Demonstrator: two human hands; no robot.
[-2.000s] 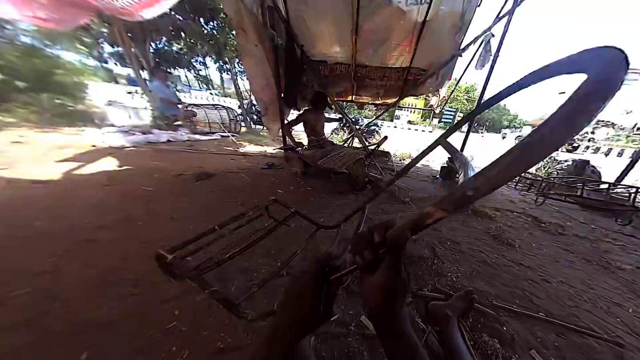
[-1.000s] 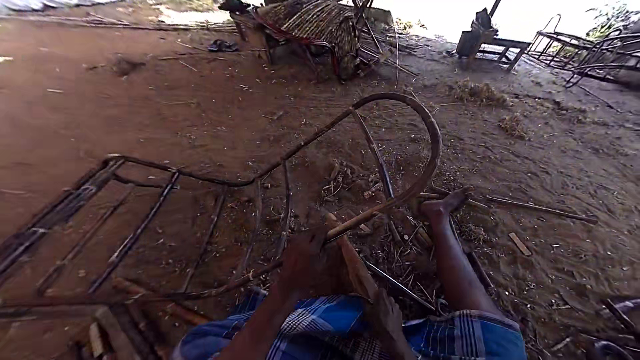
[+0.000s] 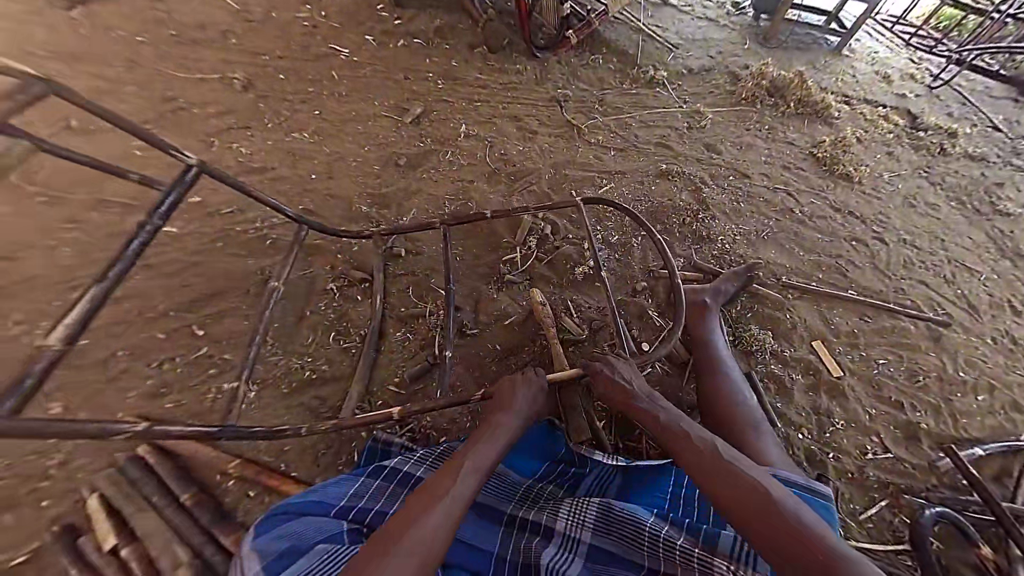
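A long cane or bamboo frame [image 3: 416, 227] with crossbars and a rounded right end lies across the view in front of my lap. My left hand [image 3: 518, 396] is closed around its near rail, close to the middle of my lap. Just to the right, my right hand [image 3: 616, 380] grips the same rail near where the curve begins. A short pale stretch of rail shows between both hands. Beneath that stretch, a tool with a rounded wooden handle [image 3: 547, 324] points away from me; its lower part lies against the blue checked cloth.
Cut poles [image 3: 152, 512] lie at the lower left. Bent dark canes [image 3: 952, 528] are at the lower right. My bare foot [image 3: 732, 284] rests beside a thin stick [image 3: 864, 302]. Wood scraps litter the soil. Another cane frame [image 3: 960, 36] stands at the upper right.
The frame, held up toward the right two seconds ago, is now low across my lap. My right hand, lower and off the rail one second ago, now grips it. The view has tilted down.
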